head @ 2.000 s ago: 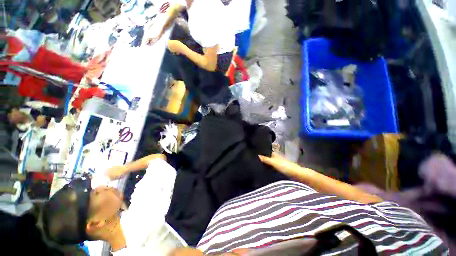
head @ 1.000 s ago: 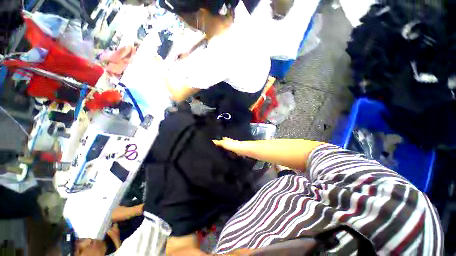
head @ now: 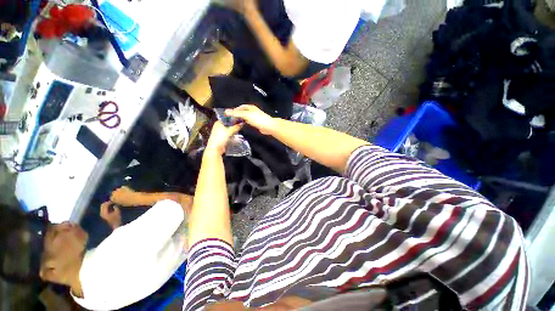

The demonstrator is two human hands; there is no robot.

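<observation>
My left hand [head: 221, 135] and my right hand [head: 254, 116] meet in front of me, fingertips close together. Between them is a small dark thing [head: 231, 121], perhaps an edge of black cloth; blur and my fingers hide what it is. Black garment cloth [head: 242, 91] with a small white mark lies just beyond my hands. More black cloth mixed with shiny clear plastic [head: 261, 173] lies below and right of my hands.
A person in white [head: 137, 258] sits at lower left, another [head: 322, 27] at the top. A white sewing table [head: 45, 182] with red-handled scissors [head: 109, 115] is left. A blue crate [head: 429, 118] and dark garments [head: 487, 73] are right.
The large black garment no longer spreads across the space before me. My left arm has come up into view, and my right hand has moved up and left to meet my left hand.
</observation>
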